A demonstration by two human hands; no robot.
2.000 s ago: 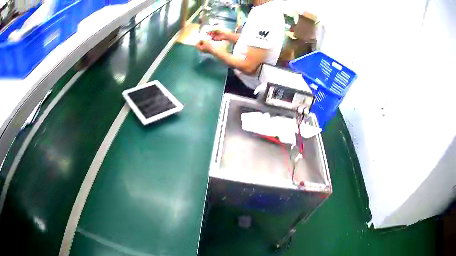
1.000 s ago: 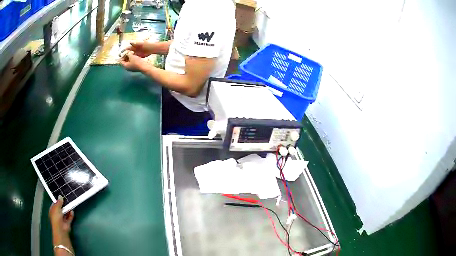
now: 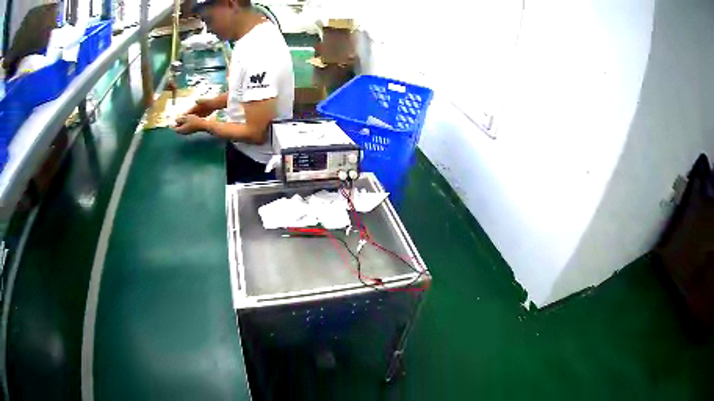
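Note:
Neither of my hands is in view. Nearest in front of me are the long green-topped bench (image 3: 164, 258) on the left and a metal cart (image 3: 297, 266) beside it. On the cart's back edge stands a grey bench power supply (image 3: 317, 153) with a display. Red and black leads (image 3: 366, 243) run from its front over the cart top. Crumpled white sheets (image 3: 305, 211) lie in front of it. No solar panel shows.
A person in a white shirt (image 3: 262, 78) works at the bench beyond the cart. Blue crates (image 3: 376, 117) stand behind the power supply. More blue crates (image 3: 47, 86) are on a rail at upper left. A white wall (image 3: 532, 157) is at right, cartons (image 3: 337, 51) at the back.
The solar panel and the hand on its lower edge, both seen one second ago, are out of the picture. The view has shifted, and the cart looks smaller.

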